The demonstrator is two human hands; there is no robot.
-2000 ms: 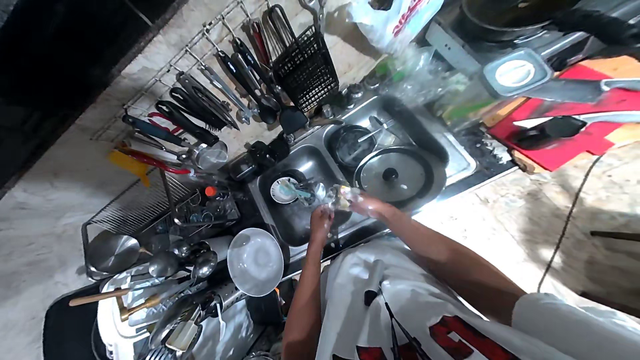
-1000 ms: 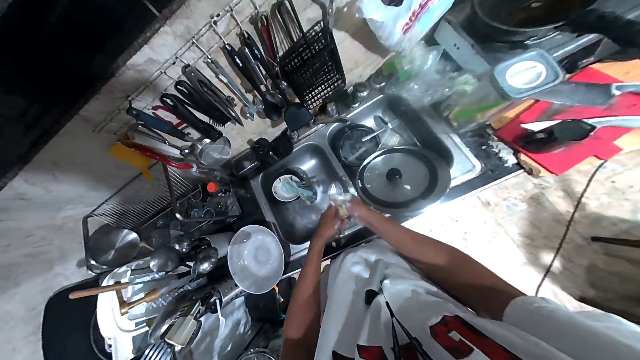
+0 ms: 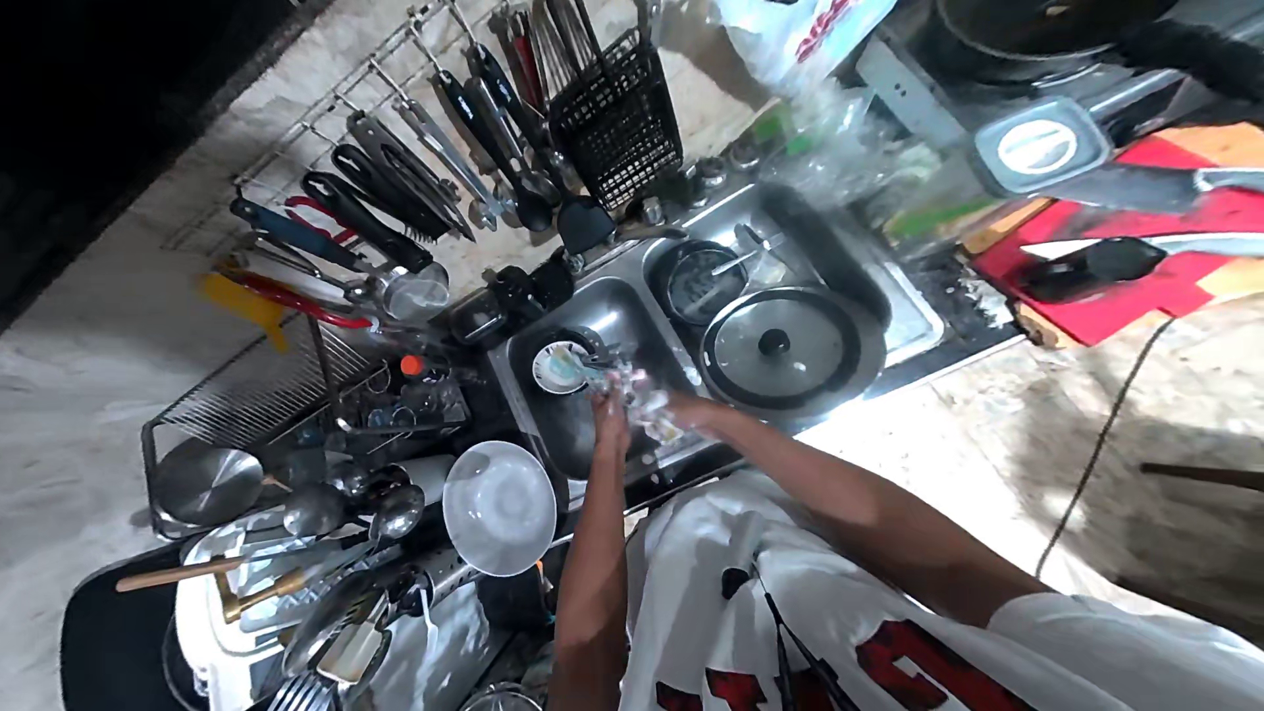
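Both hands are over the left basin of a stainless steel double sink [image 3: 583,434], close together at its front right. My left hand [image 3: 609,410] and my right hand [image 3: 686,410] touch a crumpled, shiny, wet-looking clear item [image 3: 647,400], possibly plastic; blur hides its exact kind. A small white bowl or dish [image 3: 561,366] with something bluish in it lies in the same basin, just left of my left hand. The right basin holds a pan with a glass lid [image 3: 780,346] and a smaller dark pot [image 3: 703,283] with utensils by it.
Utensils and a black basket [image 3: 617,118] hang on the wall rack. At left stand a dish rack [image 3: 257,380], a translucent bowl [image 3: 500,509] and drying cookware. To the right are a kitchen scale [image 3: 1042,145], a red cutting mat [image 3: 1096,286] with knives, and a pan [image 3: 1047,25] on the stove.
Both hands stay over the left basin, with the shiny item between them. It now looks more spread out than one second ago. The dishes around have not plainly moved.
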